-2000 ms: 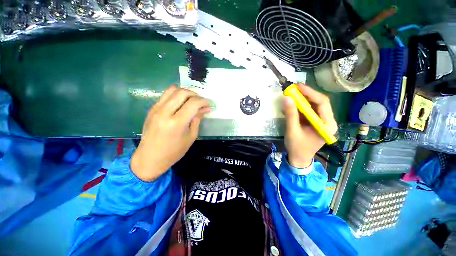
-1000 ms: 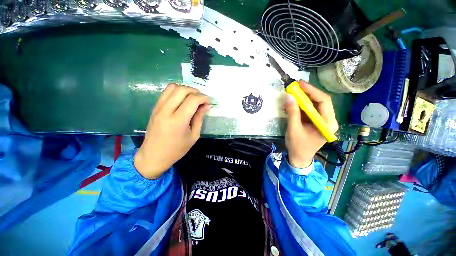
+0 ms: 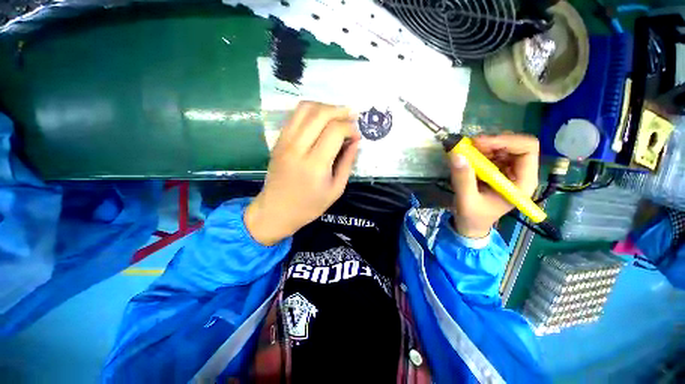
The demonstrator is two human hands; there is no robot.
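A small round black circuit board (image 3: 375, 124) lies on the white work sheet (image 3: 420, 82). My right hand (image 3: 492, 176) holds the soldering iron (image 3: 499, 184) by its yellow handle, right of the board. The iron's thin metal tip points up and left, above and to the right of the board, apart from it. My left hand (image 3: 308, 165) is at the board's left edge, with thumb and index finger pinched together. Whether a small part is between those fingertips is too small to tell in this frame.
A black block (image 3: 288, 54) and a white perforated strip (image 3: 342, 22) lie at the sheet's top. A black fan guard (image 3: 451, 19), a pale round tub (image 3: 537, 56) and a blue soldering station (image 3: 593, 97) stand at the right. A parts tray (image 3: 574, 289) sits lower right.
My left hand has moved right to the board's edge. My right hand and the iron have shifted right and the tip has dropped. The whole view has shifted, with the bench higher in the picture.
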